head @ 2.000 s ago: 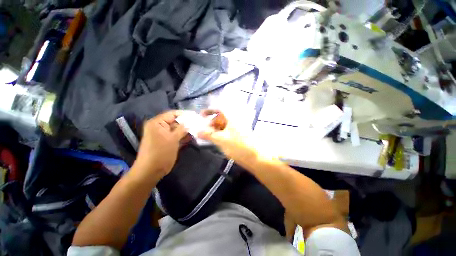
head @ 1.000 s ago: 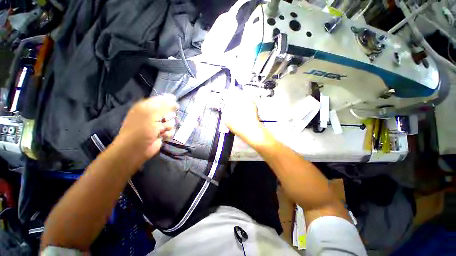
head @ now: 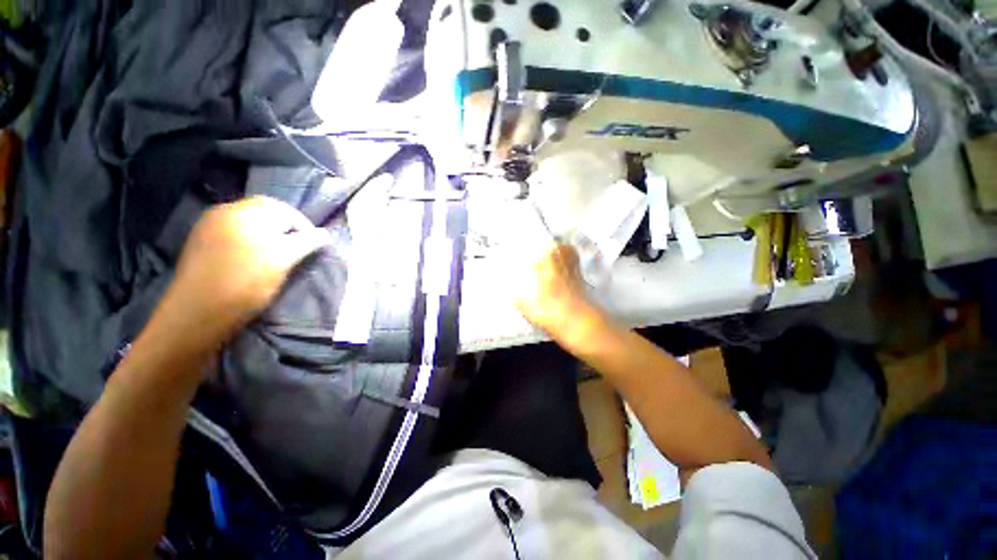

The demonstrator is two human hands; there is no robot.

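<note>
A dark grey garment lies on the machine table and spills toward the lap. A striped tape runs along its black band, below the presser foot area. A white strip lies on the cloth left of the tape. My left hand is closed on the garment's cloth at the left. My right hand rests on the white bed right of the band, partly washed out by glare; whether its fingertips hold anything cannot be told. The sewing machine stands above, its needle area near the band's top.
White strips lie under the machine arm over dark-handled scissors. Yellow-handled tools sit at the bed's right end. A bright lamp is left of the machine head. A paper sheet with a yellow mark lies below the table edge.
The view has shifted right. My hands have come apart; my left hand moved left with cloth, my right moved onto the bed. The band has moved up beside the needle area.
</note>
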